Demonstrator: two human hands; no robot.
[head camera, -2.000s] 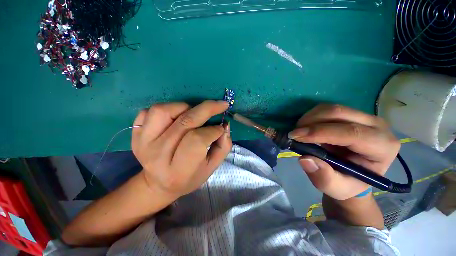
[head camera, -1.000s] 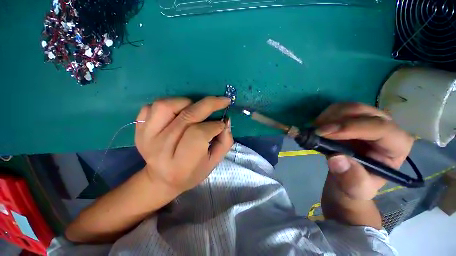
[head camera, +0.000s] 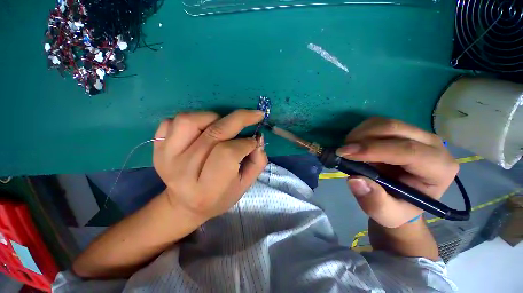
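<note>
My left hand (head camera: 209, 163) is bare and holds a small blue circuit board (head camera: 264, 106) at its fingertips, near the middle of the view. A short dark wire or lead runs from the board down between the index finger and thumb. A thin strand of solder wire (head camera: 127, 159) trails from the back of the same hand. My right hand (head camera: 401, 171) grips the black handle of a soldering iron (head camera: 390, 189) like a pen. The iron's tip is at the lower end of the board, close to the left fingertips; whether it touches is too small to tell.
A pile of wired components (head camera: 86, 48) and black wires (head camera: 123, 20) lies at the upper left. A clear tray edge (head camera: 275, 8) is at the top. A fume fan (head camera: 493, 34) and a white pot (head camera: 476, 117) stand at right. A red tray (head camera: 23, 246) is lower left.
The iron was drawn back to the right one second ago; its tip is now back at the board. My left hand has barely moved.
</note>
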